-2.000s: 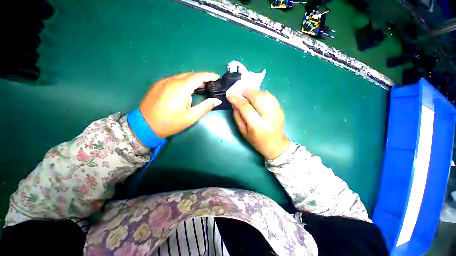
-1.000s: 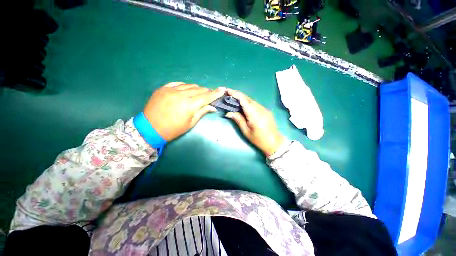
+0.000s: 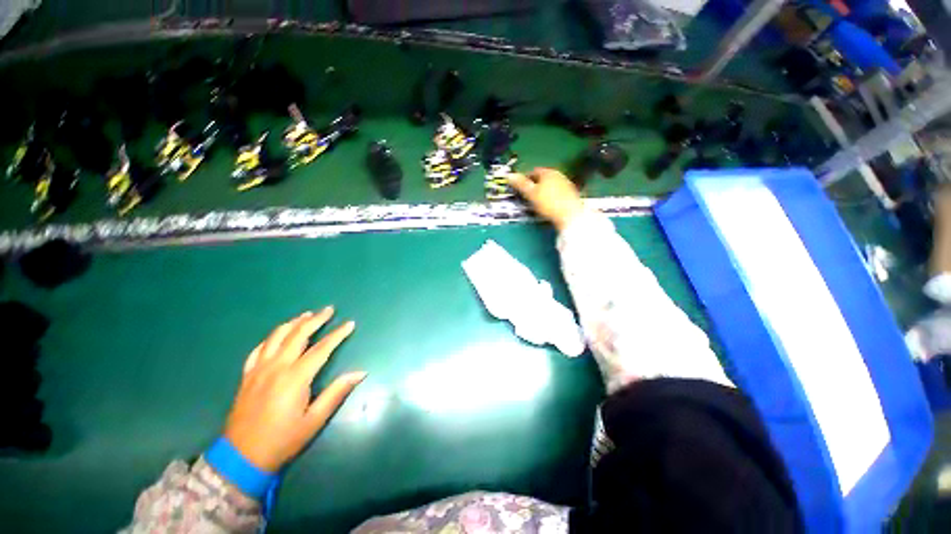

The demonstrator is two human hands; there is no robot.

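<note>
My right hand [image 3: 550,196] reaches over the white-edged strip to the green conveyor, its fingertips closed on the right edge of a small circuit board [image 3: 498,179] with yellow and silver parts. The grip is small and partly hidden by the fingers. My left hand [image 3: 284,394], with a blue wrist strap [image 3: 241,469], is empty with fingers spread, over the green bench at left. A crumpled white cloth [image 3: 523,299] lies on the bench between the hands, nearer my right forearm.
Several more circuit boards [image 3: 181,152] and dark parts [image 3: 384,169] lie along the conveyor beyond the worn strip [image 3: 313,221]. A blue tray [image 3: 693,240] with a white liner [image 3: 798,313] stands at right. Black housings [image 3: 23,375] are at the left edge. Part of another person's arm [image 3: 942,235] shows at far right.
The view has swung up and shows more conveyor. My hands have parted from the black piece they held, which I cannot pick out now. My right hand moved forward to a board; my left hand opened.
</note>
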